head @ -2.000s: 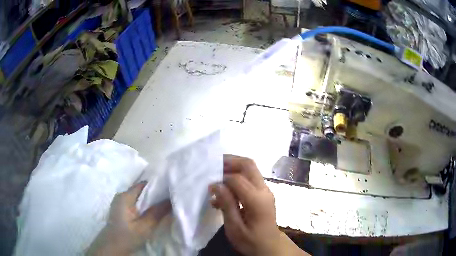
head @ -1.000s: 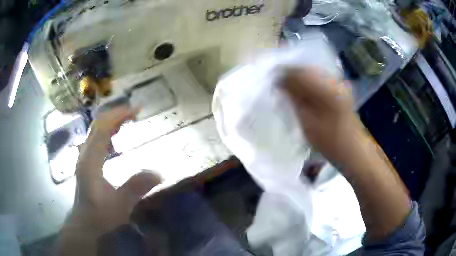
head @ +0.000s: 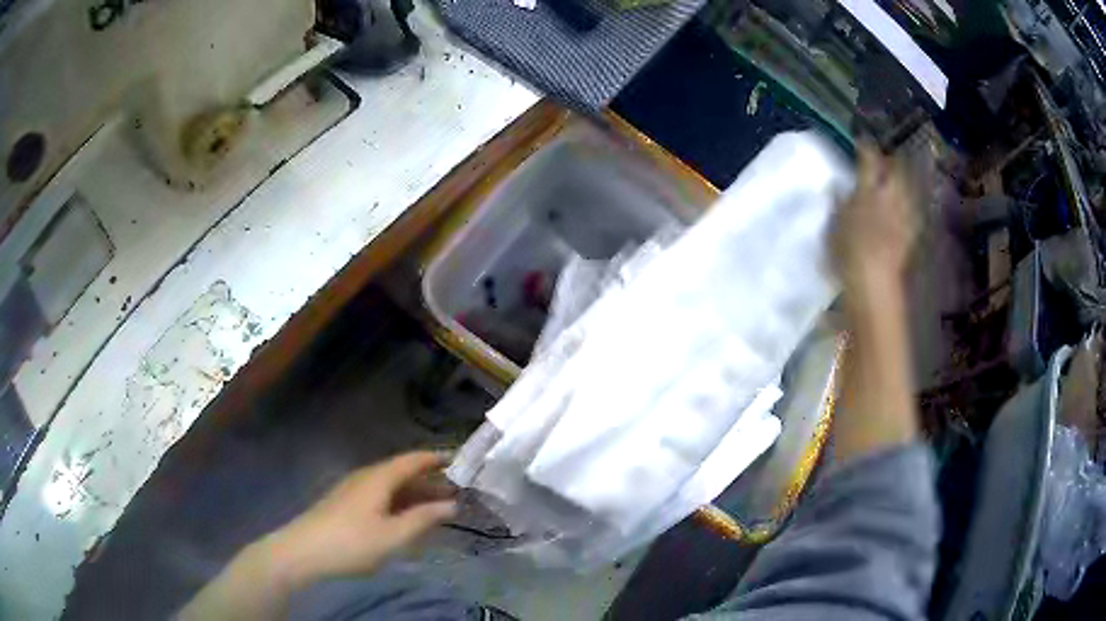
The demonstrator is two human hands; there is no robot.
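Observation:
A stack of layered white fabric pieces (head: 679, 364) lies slanting over a pale plastic bin (head: 485, 267) with a yellow-brown rim. My right hand (head: 876, 224), blurred, grips the far upper right end of the fabric. My left hand (head: 376, 516) is at the lower left end, fingers apart, with its fingertips beside the fabric's edge; whether they touch it is unclear. The fabric hides much of the bin's inside, where small red and dark bits show.
The worn white machine table (head: 200, 328) with the cream sewing machine (head: 85, 73) is at left. A grey ribbed surface (head: 570, 43) is at the top. A bin with clear plastic (head: 1073, 510) stands at the right edge. Cluttered racks are at upper right.
The view has swung right, from the machine to the bin. My right hand has moved from the machine to white fabric over the bin. My left hand has left the machine bed area.

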